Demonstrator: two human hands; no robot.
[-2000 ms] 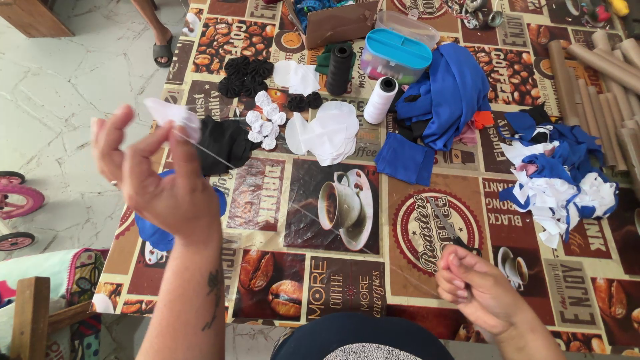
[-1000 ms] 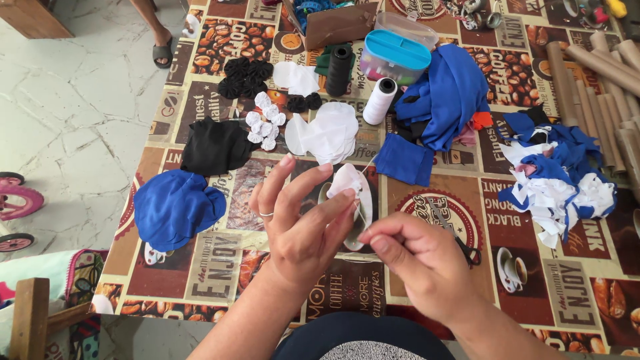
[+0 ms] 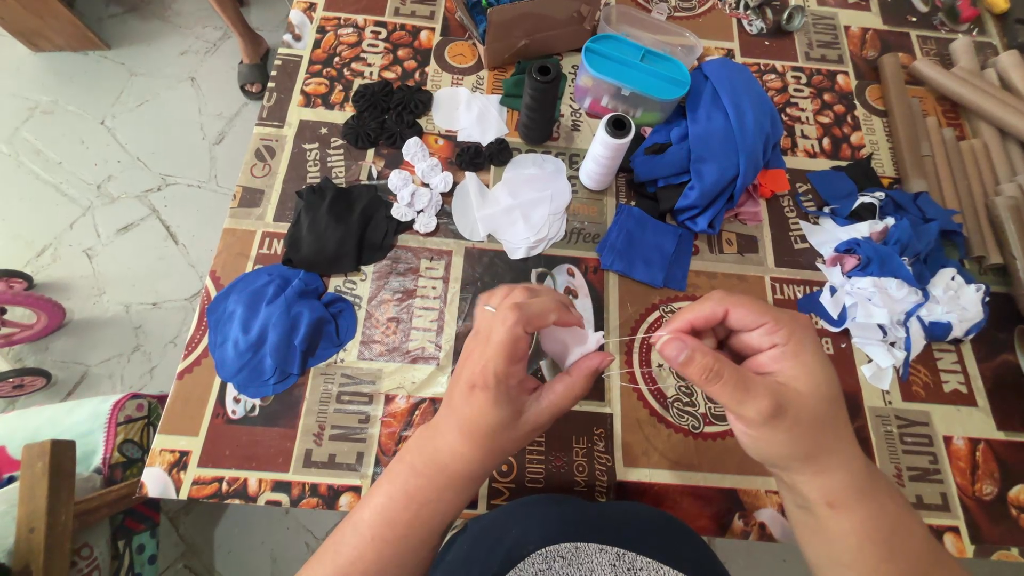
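My left hand (image 3: 516,360) pinches a small gathered piece of white fabric (image 3: 570,342) over the printed tablecloth. To its right, my right hand (image 3: 740,372) has thumb and forefinger closed on white thread (image 3: 632,338) that runs to the fabric; whether a needle is in those fingers cannot be told. Beyond my hands lie a pile of white fabric circles (image 3: 524,204), gathered white fabric rosettes (image 3: 420,188) and black rosettes (image 3: 388,112). A white thread spool (image 3: 606,152) and a black thread spool (image 3: 540,102) stand upright behind them.
Blue fabric circles (image 3: 276,330) and black fabric (image 3: 340,228) lie left. Folded blue fabric (image 3: 646,246), a blue cloth heap (image 3: 724,144) and a blue-lidded plastic container (image 3: 636,68) are beyond my right hand. Fabric scraps (image 3: 904,272) and cardboard tubes (image 3: 964,152) lie right; a cardboard box (image 3: 536,32) stands behind.
My left hand, raised at far left two seconds ago, is now over the table's middle with the white fabric. My right hand has moved away from the left since one second ago, thread stretched between them.
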